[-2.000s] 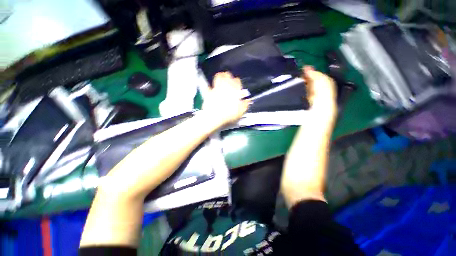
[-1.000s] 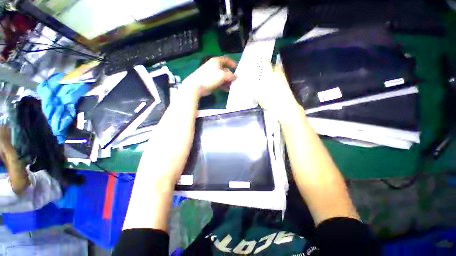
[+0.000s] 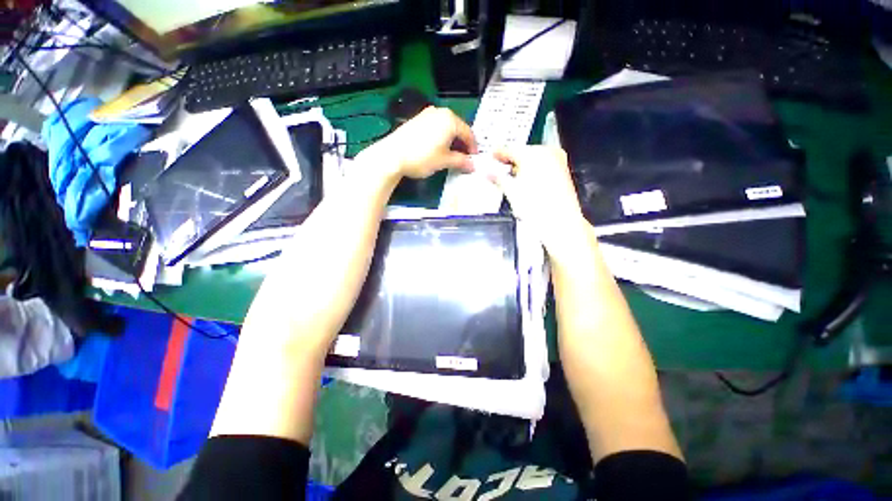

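My left hand (image 3: pixel 430 147) and my right hand (image 3: pixel 528 176) are close together over the long white label strip (image 3: pixel 509 110), fingertips at its near part. Fingers of both hands touch or pinch the strip or a label on it; the exact hold is too small to tell. A glossy black screen unit (image 3: pixel 445 294) lies on white paper just in front of me, with small white labels along its near edge. Another black screen unit (image 3: pixel 675 147) lies on a paper-interleaved stack at the right, with two white labels.
More screens (image 3: pixel 220 186) with paper lie at the left, near a blue cloth (image 3: pixel 88 161). Keyboards (image 3: pixel 293 73) stand behind, below a monitor (image 3: pixel 264 18). A black handheld device (image 3: pixel 846 303) with a cable is at the right. A blue bin (image 3: pixel 147 391) is below the bench.
My hands have left the right stack and, from apart over the strip a second ago, have come together at its near part.
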